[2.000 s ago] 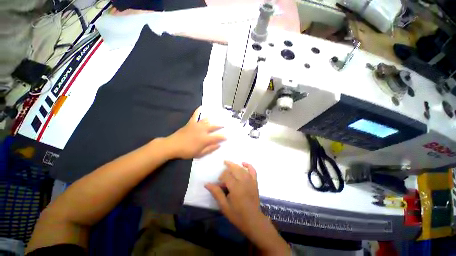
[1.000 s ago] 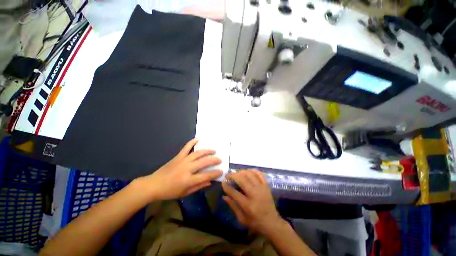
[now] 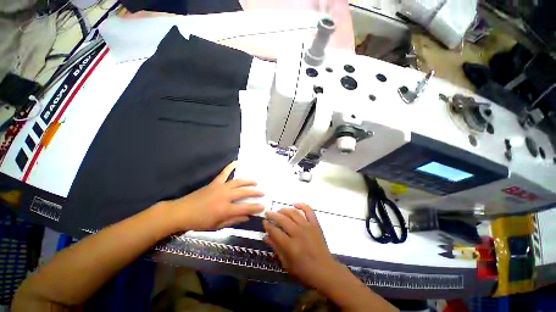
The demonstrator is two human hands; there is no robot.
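Observation:
A dark fabric panel (image 3: 164, 131) with two slit-like lines lies on the table left of the sewing machine (image 3: 372, 116). A light fabric piece (image 3: 253, 134) runs along its right edge, beside the presser foot (image 3: 292, 159). My left hand (image 3: 222, 204) lies flat with fingers apart on the light piece and the panel's lower right edge. My right hand (image 3: 295, 237) is just right of it, fingers bent at the light piece's near end. Whether its fingertips pinch the cloth is unclear.
Black-handled scissors (image 3: 384, 213) lie right of the needle. A red item (image 3: 486, 258) and a yellow packet (image 3: 513, 253) are at the far right. A ruler strip (image 3: 402, 279) runs along the front edge. Pink fabric (image 3: 274, 44) lies behind.
From two seconds ago, the panel's lower right part and my left hand have moved nearer the front edge. Since one second ago, the head view has shifted and more of the machine top shows.

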